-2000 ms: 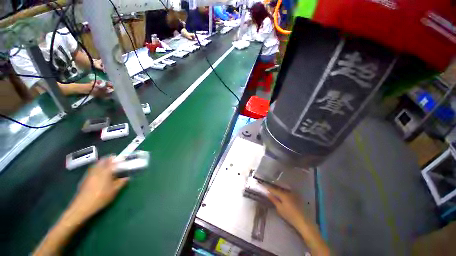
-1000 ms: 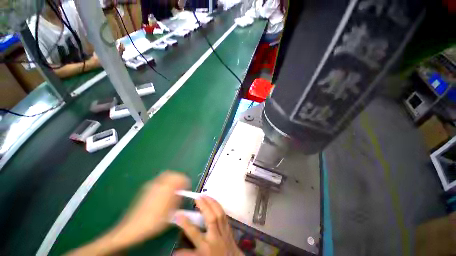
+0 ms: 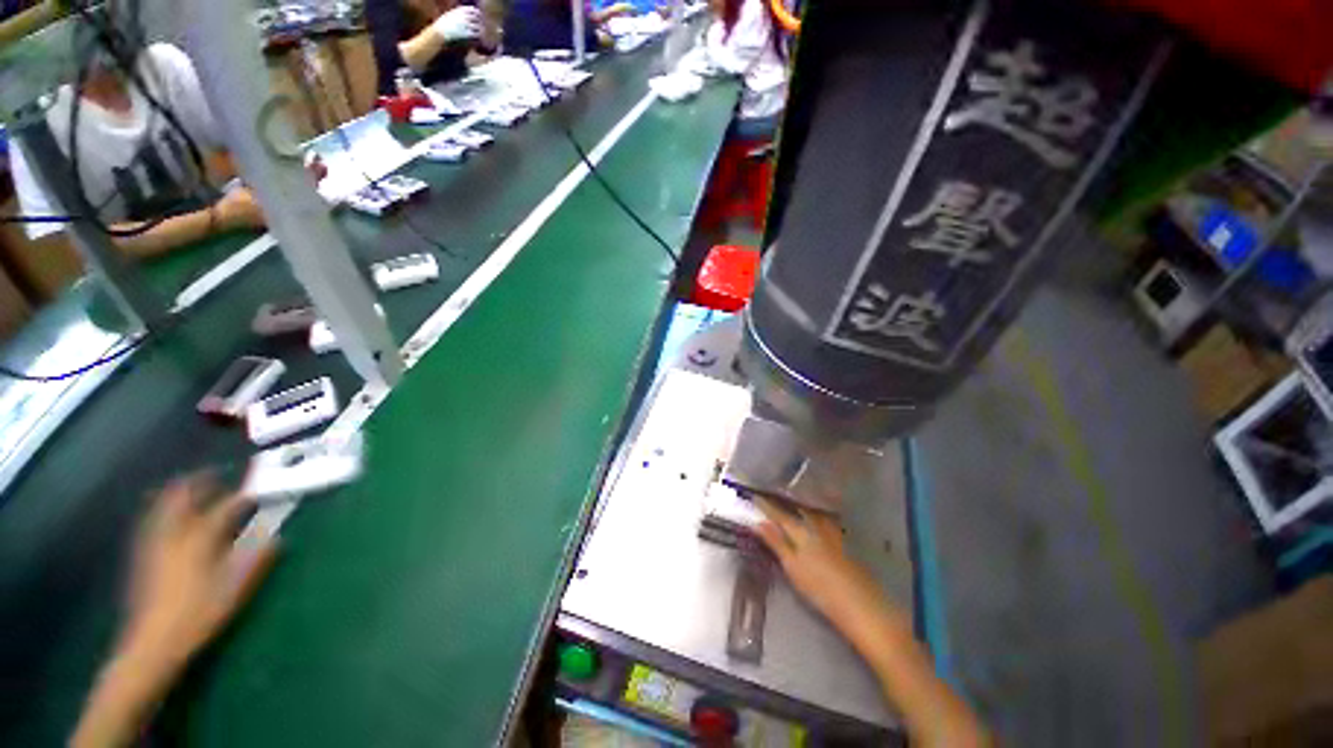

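Note:
My left hand [image 3: 190, 563] is blurred over the conveyor at the lower left, fingers apart. A white housing [image 3: 303, 468] lies just beyond its fingertips, over the white line; it looks free of the hand. My right hand [image 3: 801, 548] reaches in from the lower right, its fingers on a white housing [image 3: 730, 507] at the welding fixture [image 3: 716, 532]. The fingers hide part of that housing and fixture. The silver horn [image 3: 763, 453] is right above, under the black welder head [image 3: 936, 219].
Several housings [image 3: 291, 411] lie on the dark conveyor beside a pale post [image 3: 300, 190]. The green strip [image 3: 468, 439] runs beside the metal base plate [image 3: 629, 526]. A green button [image 3: 579, 661] and a red button [image 3: 714, 716] are on its front. People sit along the line; cables hang above.
Since one second ago, my hands have parted: the left moved left to the conveyor, the right moved to the fixture. A housing now lies near my left fingertips.

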